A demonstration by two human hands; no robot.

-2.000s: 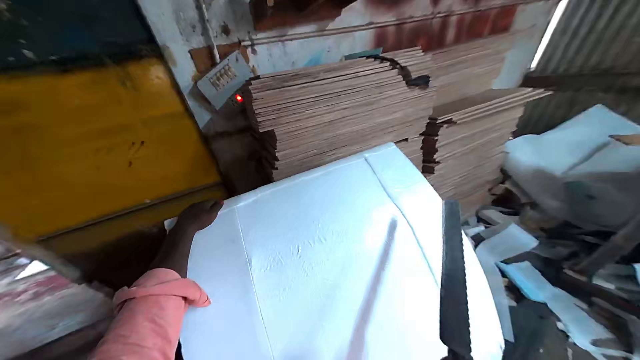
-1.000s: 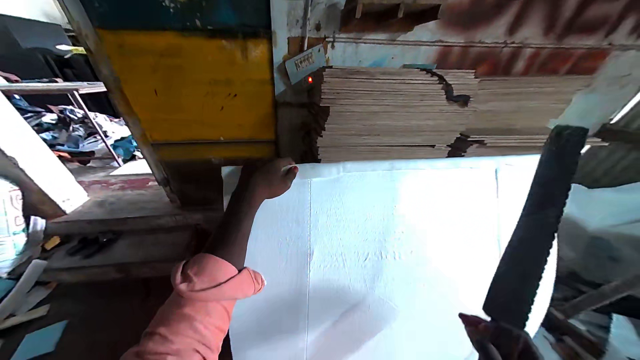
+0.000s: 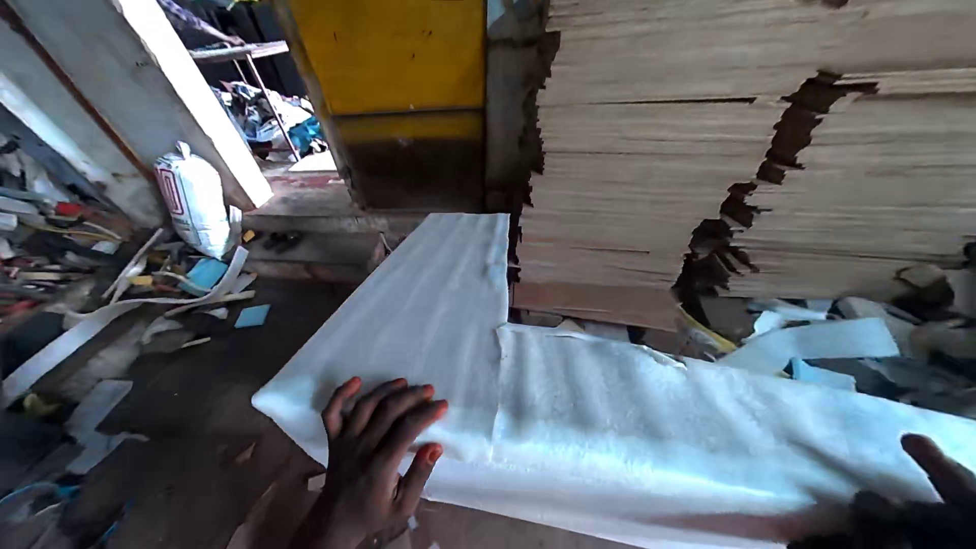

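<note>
A large white sheet, its material not clear, (image 3: 595, 412) lies across the lower middle and right, with a folded or overlapping flap at its left part. On that left part my left hand (image 3: 381, 442) rests with its fingers spread, gripping nothing. At the lower right edge only part of my right hand (image 3: 934, 473) shows, over the sheet's right portion. A dark, blurred shape is beside it; what it is, and whether the hand holds it, cannot be told.
Behind the sheet stands a tall stack of thin brown boards (image 3: 633, 160) with ragged edges. Scraps and strips (image 3: 816, 343) lie right of it. At left are a full white sack (image 3: 194, 198), floor offcuts (image 3: 252, 316) and a step (image 3: 320, 236). A person's arm (image 3: 194, 23) shows beyond the doorway.
My left hand has let go of the sheet's far edge and now lies flat on it. The sheet is lower and folded or overlapped. The saw-toothed blade at the right is no longer plainly visible.
</note>
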